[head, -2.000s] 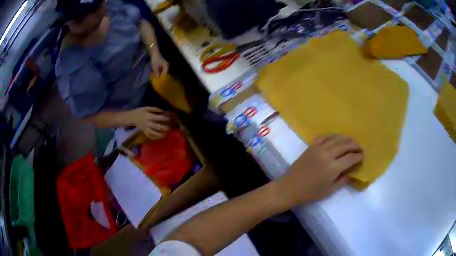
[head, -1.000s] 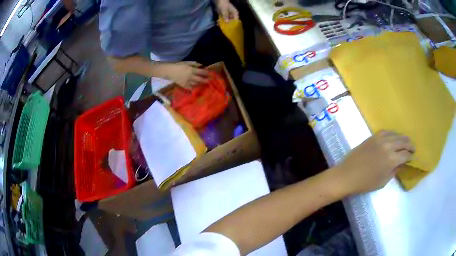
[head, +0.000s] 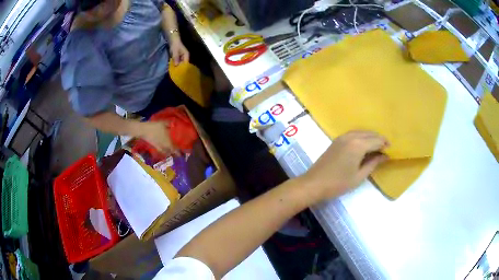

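Observation:
A large mustard-yellow body panel (head: 377,87) lies on the white table, its far end near the printed tape. My left hand (head: 355,164) holds the near edge between thumb and fingers, from the left side. The edge there is slightly raised, and a smaller yellow flap (head: 402,178) shows beneath it, pointing toward me. The fingertips partly hide where the layers meet. My right hand is not in view.
Scissors (head: 246,50), a small yellow piece (head: 437,47) and a taped board lie beyond the panel. Another yellow piece (head: 489,126) is at the right edge. Left of the table are a cardboard box (head: 197,199), red basket (head: 85,208) and another person (head: 120,60).
The view has swung right and up. The panel's near edge now shows a distinct fold line above the flap. The other person's hand has moved the red cloth in the box.

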